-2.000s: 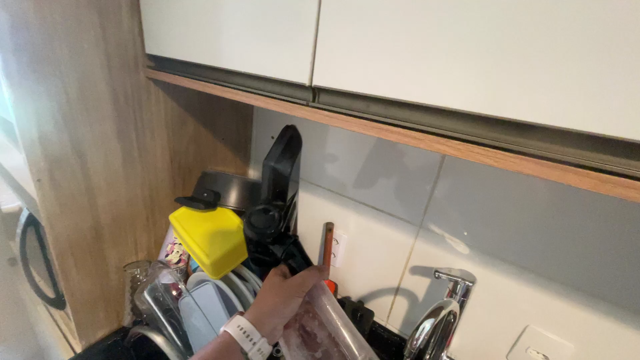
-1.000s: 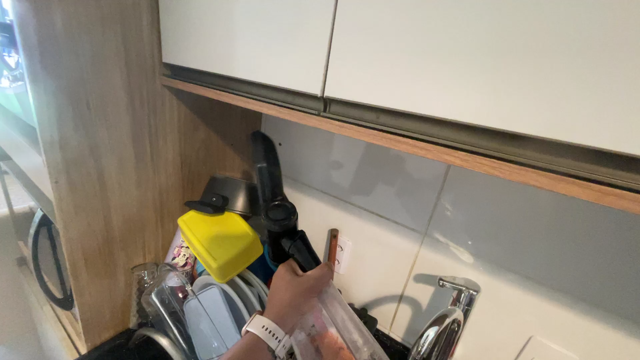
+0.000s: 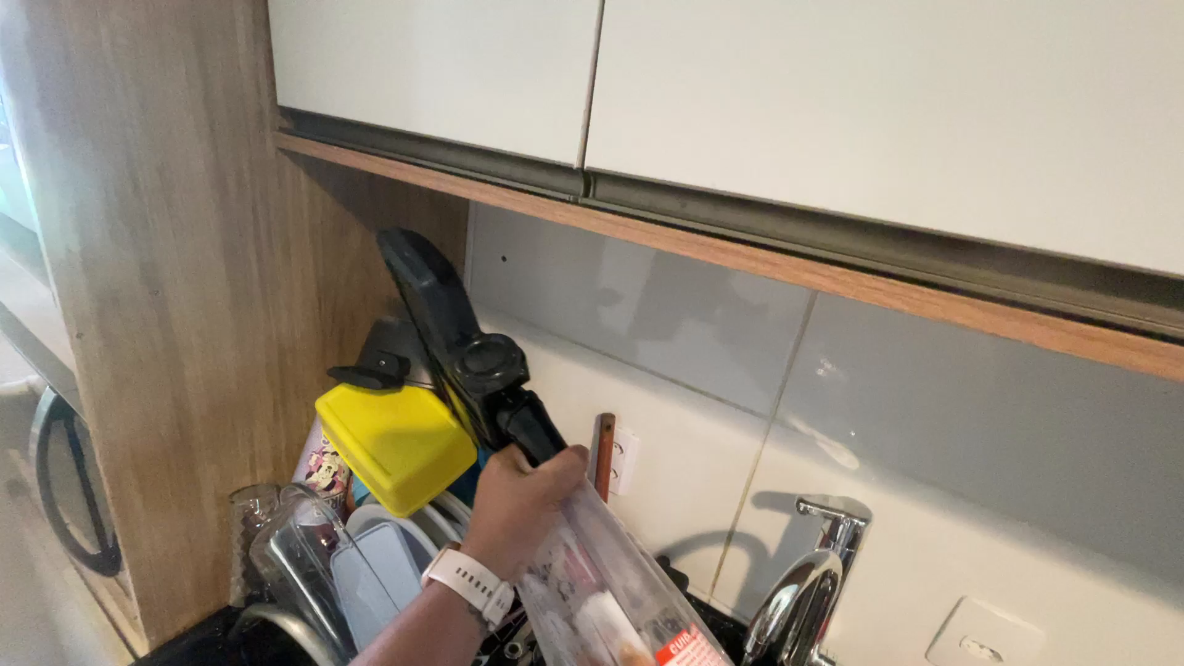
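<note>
From the bottom of the head view, my left hand (image 3: 523,509), with a white watch on its wrist, closes around the lower end of a black plastic handle-like part (image 3: 444,324). Directly below and beside the fingers lies a long clear plastic piece (image 3: 629,573) with a red-and-white label; whether it is joined to the black part cannot be told. Just left of the hand, a yellow plastic container (image 3: 398,444) rests tilted on piled dishes, among them a pale blue-grey container (image 3: 375,573) and clear glassware (image 3: 296,546). My right hand is out of view.
White wall cabinets (image 3: 832,111) with a wood lower edge (image 3: 703,250) hang above. A wood side panel (image 3: 185,324) stands at the left. A chrome faucet (image 3: 805,592) is at the right, near wall outlets (image 3: 985,634). A dark pan (image 3: 398,342) stands behind the yellow container.
The upper end of the black part has swung left, and it now leans more. My left hand has stayed beside the clear plastic piece.
</note>
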